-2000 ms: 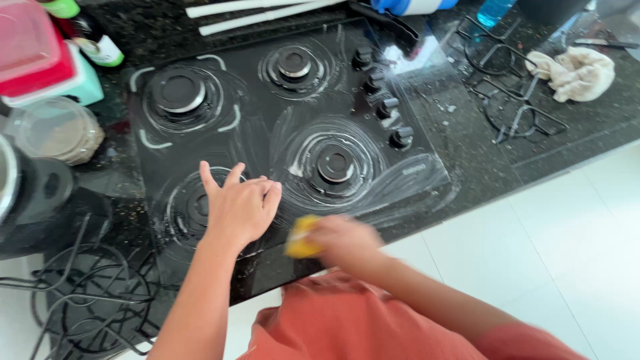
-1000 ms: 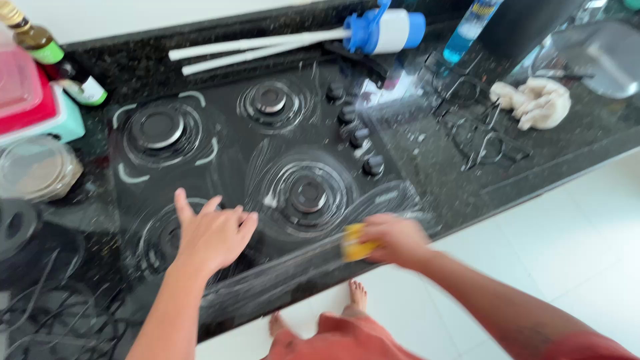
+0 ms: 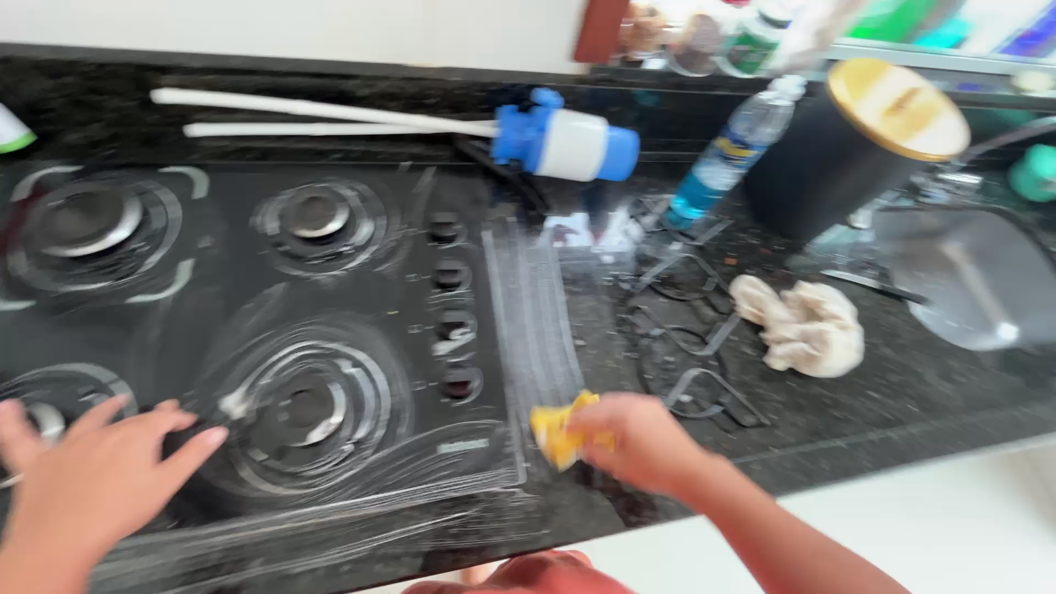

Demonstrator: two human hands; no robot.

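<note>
My right hand (image 3: pixel 639 441) grips a yellow sponge (image 3: pixel 561 429) on the granite countertop, just off the front right corner of the black gas cooktop (image 3: pixel 223 338). Spread over the front left burner is my left hand (image 3: pixel 99 470), its fingers apart and holding nothing; whether it rests on the surface cannot be told. Whitish streaks ring the burners and run along the cooktop's front and right edges. Control knobs (image 3: pixel 451 275) line its right side, one with white residue on it.
Black pan grates (image 3: pixel 701 371) and a crumpled cream cloth (image 3: pixel 813 330) lie right of the cooktop. Behind are a blue-and-white water pump (image 3: pixel 569 144) with white tubes, a bottle of blue liquid (image 3: pixel 730 161) and a black canister (image 3: pixel 813 157). A steel sink (image 3: pixel 965 272) is at far right.
My right hand has moved the sponge rightward along the cooktop's front edge to the counter beside its corner. Streaks now show on the counter right of the knobs. The view has shifted right.
</note>
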